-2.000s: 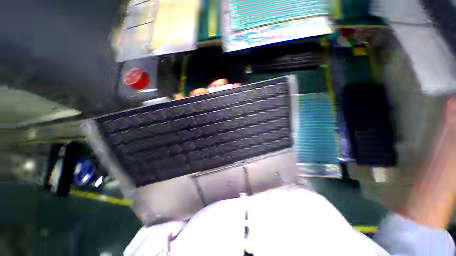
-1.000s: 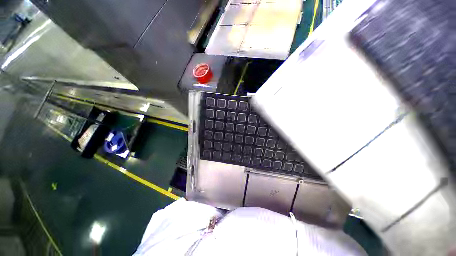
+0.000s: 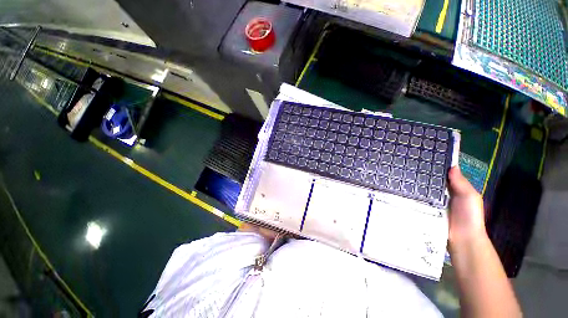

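Observation:
A silver tray carrier (image 3: 336, 217) is in front of my body, tilted, with its bare plate side nearest me. A black component tray (image 3: 364, 149) with a grid of rounded squares lies on its far half. More plate edges show under the carrier at the left and far-left corner, like a second plate beneath. My right hand (image 3: 467, 208) grips the carrier's right edge; its fingers are hidden underneath. My left hand (image 3: 260, 231) shows only as a strip of skin under the near left edge, the rest hidden by the carrier.
A red ring (image 3: 260, 34) sits on a grey ledge (image 3: 240, 53) beyond the carrier. A teal panel stack (image 3: 517, 43) is at the far right, with a pale plate (image 3: 380, 12) at the top. A dark bin, a blue reel (image 3: 117, 122) and yellow floor lines are at the left.
The raised second carrier at the right has come down; one carrier now lies on top in full view. My right hand has come into view at its right edge. The view has shifted.

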